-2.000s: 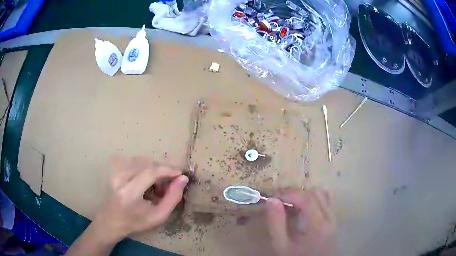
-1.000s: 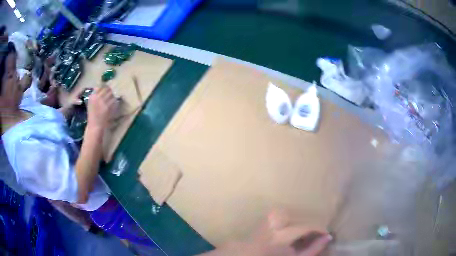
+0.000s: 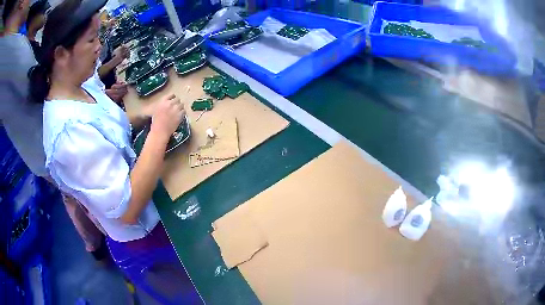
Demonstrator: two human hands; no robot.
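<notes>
Neither of my hands is in view. The large brown cardboard sheet (image 3: 334, 220) lies nearest in front of me and runs off the bottom edge. Two small white glue bottles (image 3: 415, 220) stand side by side on its right part, nozzles pointing up. A torn cardboard piece (image 3: 239, 244) lies at the sheet's left corner. Bright glare hides much of the right side. The parts bag shows only faintly at the right edge, if at all.
A co-worker (image 3: 95, 149) at the left works on a green housing (image 3: 173, 138) over another cardboard sheet (image 3: 263, 122). Small green parts (image 3: 222, 87) and several housings lie there. Blue trays (image 3: 287, 80) holding green parts stand beyond the metal rail.
The view has swung left and up, bringing in the co-worker and blue trays. My hands, the glue dish and the swabs have left the picture. The bottles now appear further right and lower.
</notes>
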